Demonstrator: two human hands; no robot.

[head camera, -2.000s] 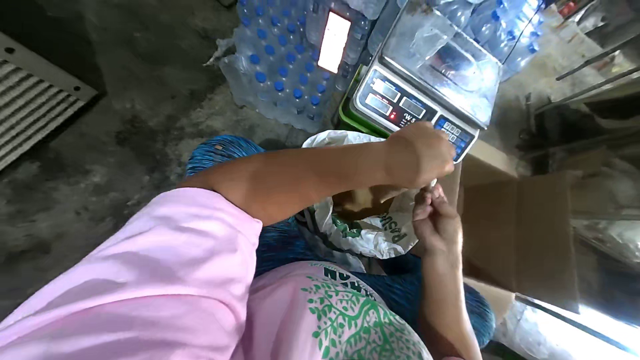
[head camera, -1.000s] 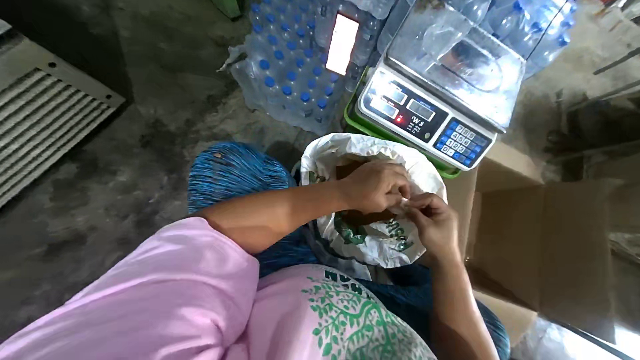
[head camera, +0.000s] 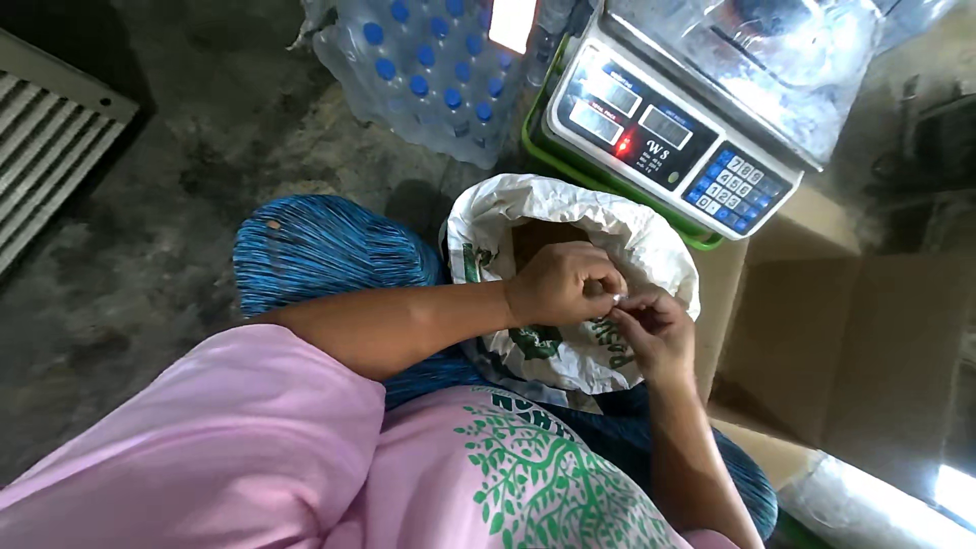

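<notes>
My left hand [head camera: 568,286] is above the mouth of a white woven sack [head camera: 659,252] with green print, its fingers curled and the fingertips pinching a small whitish thing [head camera: 616,299]. From the right, my right hand [head camera: 659,328] meets it, thumb and finger pinched at the same small thing. What this thing is cannot be told. Inside the sack, partly behind my left hand, brown contents [head camera: 545,238] show. The sack stands between my knees, its rim rolled outward.
A digital price scale [head camera: 671,145] rests over a green tray [head camera: 705,240] beyond the sack. Shrink-wrapped water bottles [head camera: 435,76] with blue caps stand at the upper middle. An open cardboard box [head camera: 823,351] is at right, a slatted grey panel [head camera: 53,145] at left.
Both hands have come down from beside the scale's keypad to over the sack's mouth. The fingertips remain close together. The view has shifted.
</notes>
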